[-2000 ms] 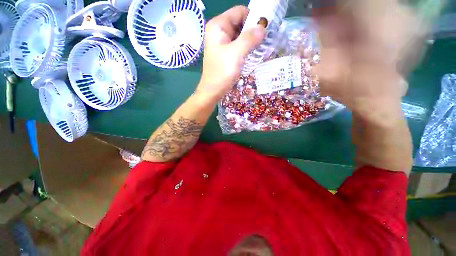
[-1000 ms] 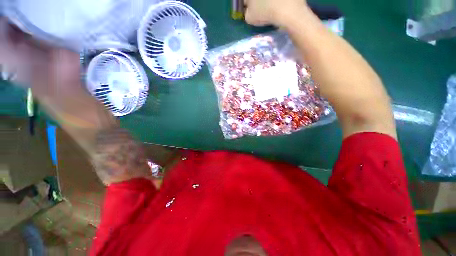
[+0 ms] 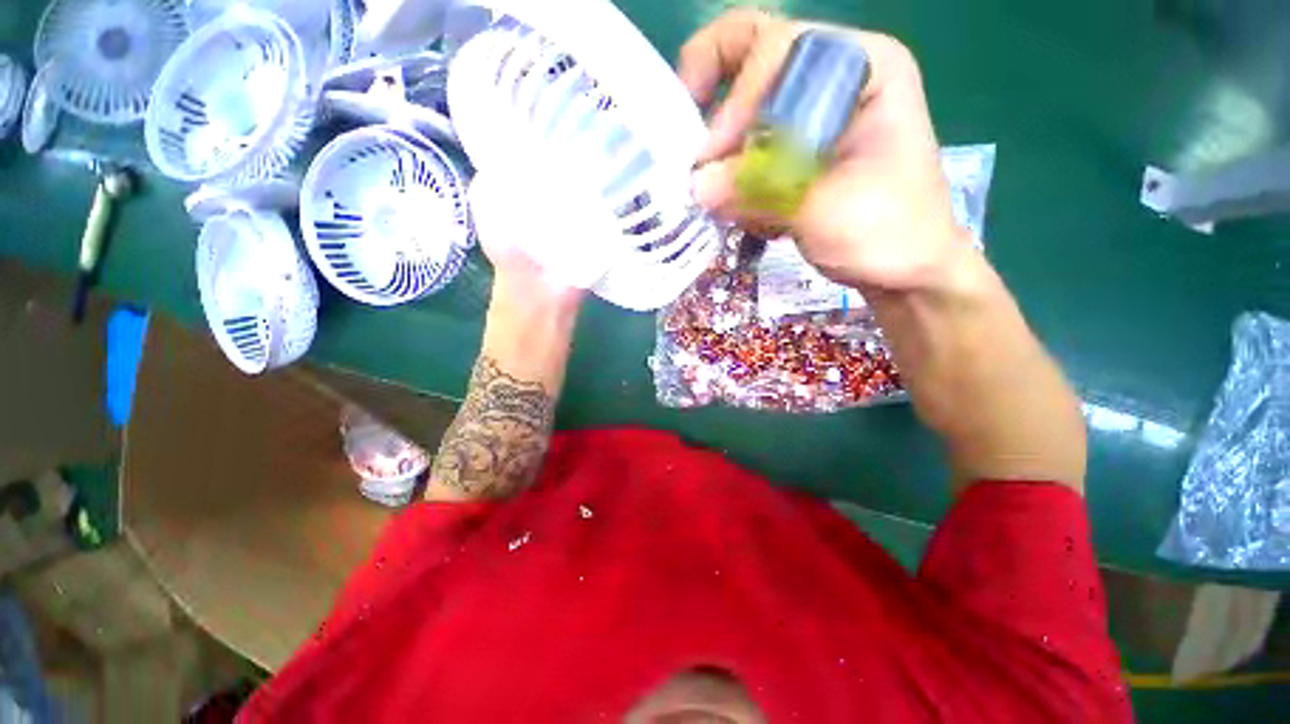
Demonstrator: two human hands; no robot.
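Observation:
A white fan housing [image 3: 623,156] with a slotted grille is held up at the upper middle, tilted. My left hand [image 3: 531,234] holds it from its lower left side, the fingers mostly hidden or washed out. My right hand [image 3: 863,177] is closed round the soft-face mallet [image 3: 806,120], its grey head and yellow face showing in the fist; the fingertips are at the housing's right edge. A clear bag of copper-red caps [image 3: 778,357] with a white label lies on the green bench, partly under my right hand and the housing. I cannot tell whether a cap is between my fingers.
Several white fans [image 3: 382,212] stand in a group at left. A slim hand tool [image 3: 98,238] lies at the left bench edge. A grey-white bracket [image 3: 1224,187] and crumpled clear plastic [image 3: 1238,460] are at right. An open cardboard box [image 3: 212,488] with a small bag [image 3: 382,460] is below the bench.
My left hand has come from the far left to the middle, now with a fan housing. My right hand has moved down from the top edge towards it with the mallet.

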